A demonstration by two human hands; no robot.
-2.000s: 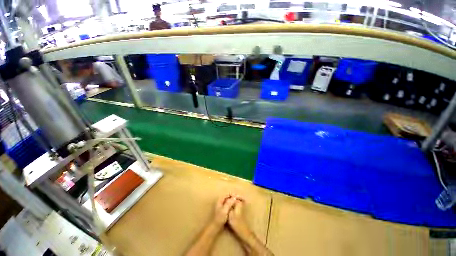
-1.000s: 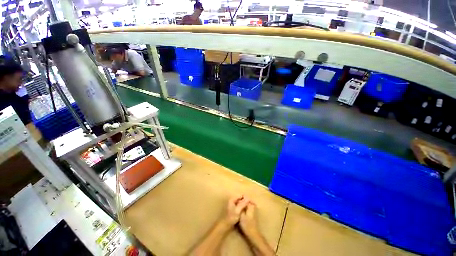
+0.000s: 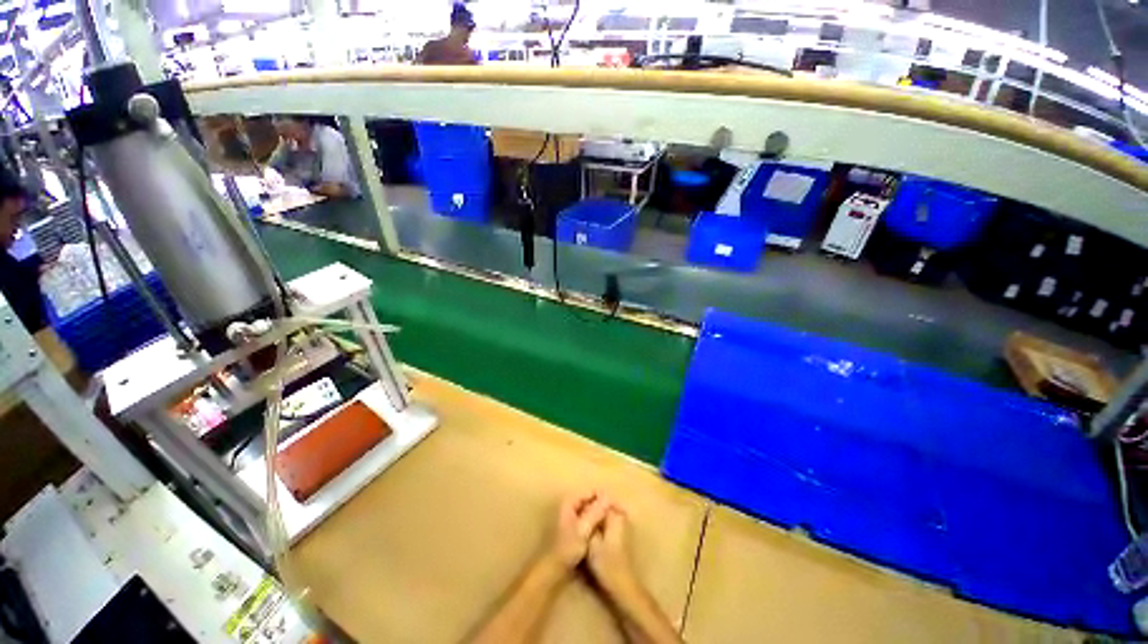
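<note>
My left hand [image 3: 578,526] and my right hand [image 3: 608,533] are clasped together, fingers interlaced or touching, over the cardboard-covered bench [image 3: 466,503] at the lower middle. Nothing shows in either hand; the space between the palms is hidden. The pneumatic press [image 3: 189,227], a silver cylinder with a black cap, stands on a white frame to the left of my hands. A reddish-brown block [image 3: 332,450] lies on its white base.
A green conveyor belt [image 3: 529,365] runs behind the bench. A blue sheet [image 3: 869,453] lies at the right. Pale hoses [image 3: 276,415] hang beside the press. A black connector [image 3: 526,233] hangs over the belt's far side. A person [image 3: 330,161] sits beyond the press.
The view swung left, then slightly back right, shifting the press in the picture. My hands remain clasped over the bench.
</note>
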